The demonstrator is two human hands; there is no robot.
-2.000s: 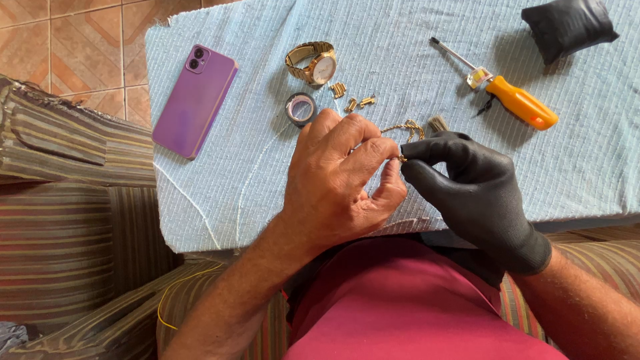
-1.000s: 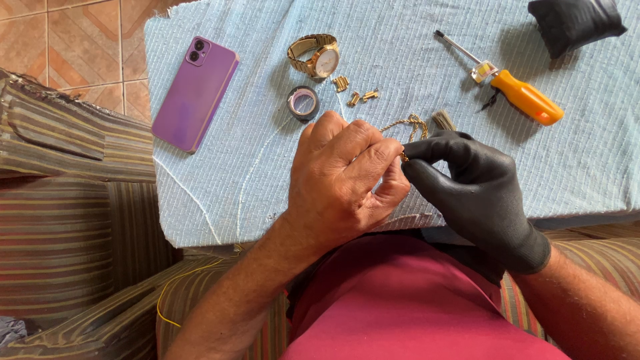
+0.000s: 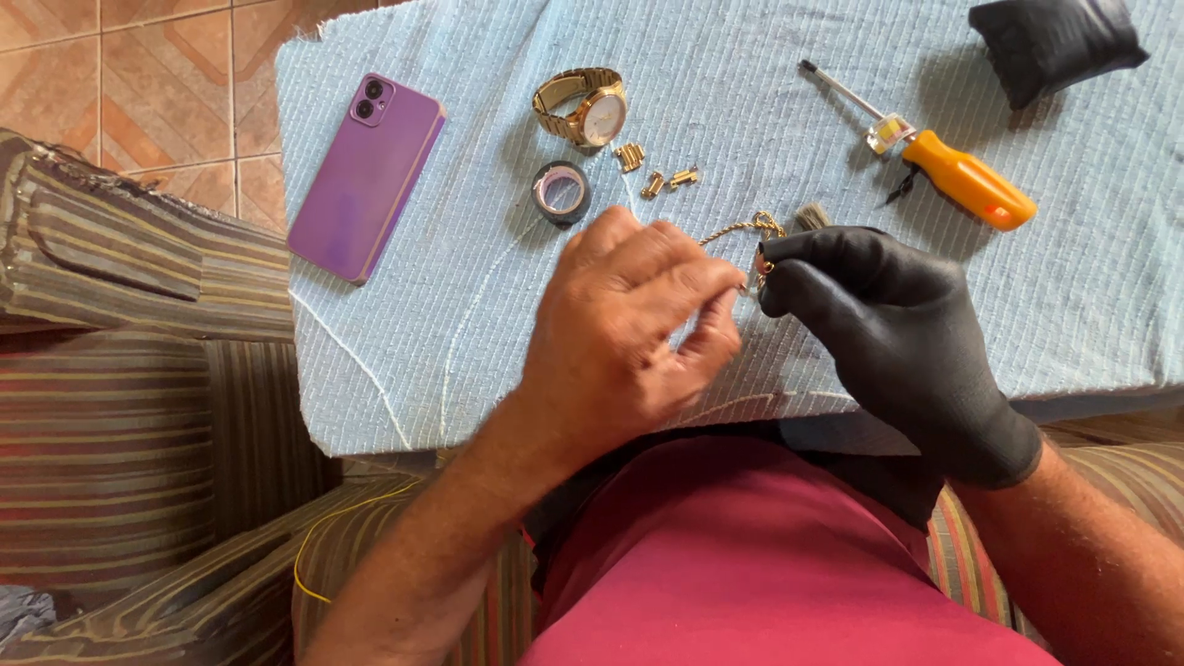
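My bare left hand (image 3: pixel 638 324) and my right hand (image 3: pixel 879 333), in a black glove, meet above the cloth, fingertips nearly touching. A gold rope chain (image 3: pixel 735 228) runs between them and lies partly on the cloth; thumb and forefinger of each hand pinch a part of it. The exact part held is too small to tell. Beyond my left hand are a gold wristwatch (image 3: pixel 601 117), a roll of black tape (image 3: pixel 561 193) and loose gold watch links (image 3: pixel 630 156). The bristles of a brush (image 3: pixel 812 217) show just behind my gloved fingers.
A purple smartphone (image 3: pixel 365 180) lies at the left of the blue cloth (image 3: pixel 481 370). An orange-handled screwdriver (image 3: pixel 971 180) lies at the right, with a black cushion (image 3: pixel 1054 46) behind it. Striped upholstered seats (image 3: pixel 102 453) flank the table's near and left edges.
My left fingertips have moved slightly apart from the gloved ones, where they were nearly together before. The chain is still between my hands.
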